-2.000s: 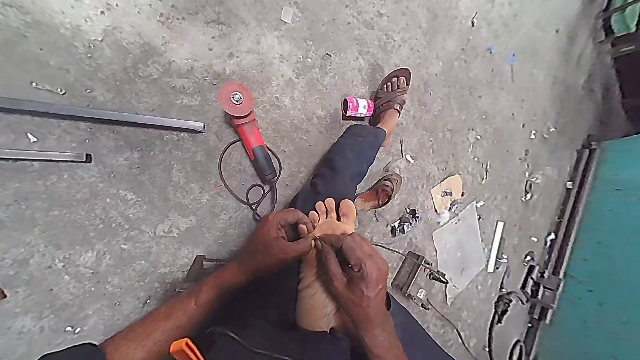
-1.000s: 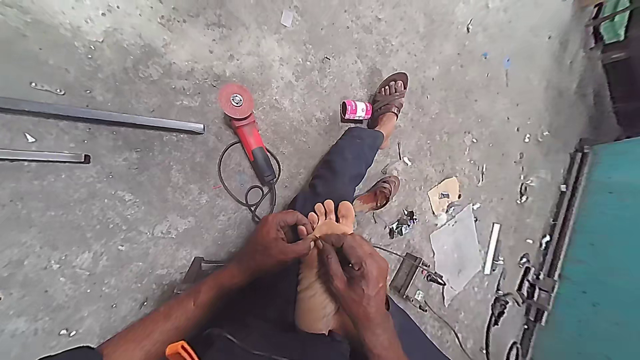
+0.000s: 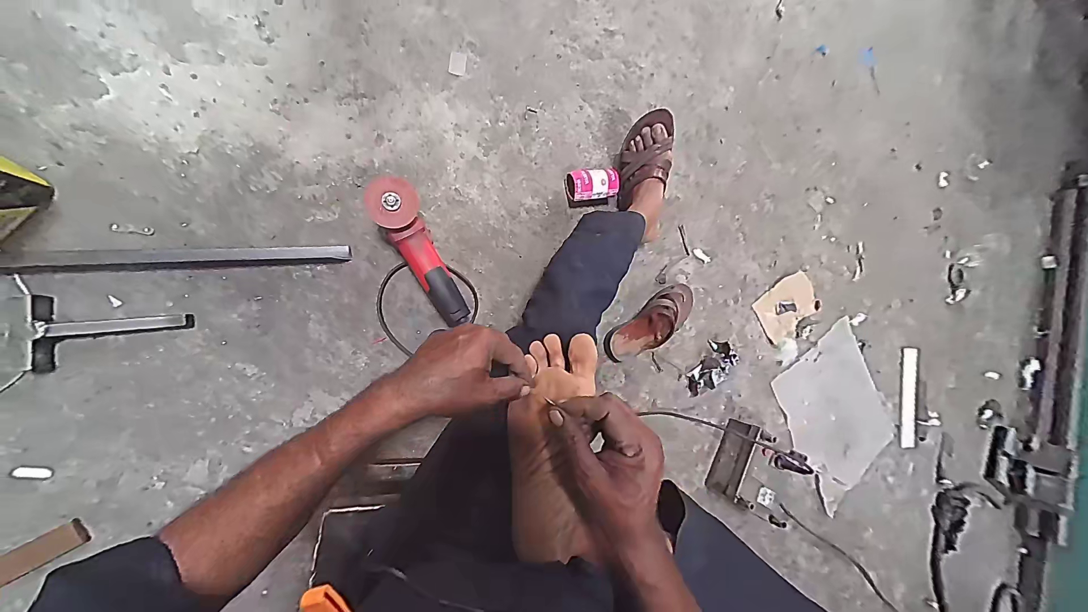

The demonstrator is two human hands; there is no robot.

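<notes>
A bare foot lies sole up across my lap, toes toward the top of the view. My left hand is at the ball of the foot below the small toes, its thumb and fingertips pressed to the skin. My right hand pinches a tiny thin pointed item, too small to identify, against the sole. The other foot wears a brown strapped sandal. An empty brown sandal lies nearer, right of the toes.
A red angle grinder with its cord lies on the concrete floor beyond my left hand. Metal bars are at left, a pink can by the worn sandal. Right are a pale sheet, cardboard, a metal block, and cables.
My fingertips, close together at the sole before, are now slightly apart, and the right hand sits lower on the foot. The view has shifted, showing more floor at the left.
</notes>
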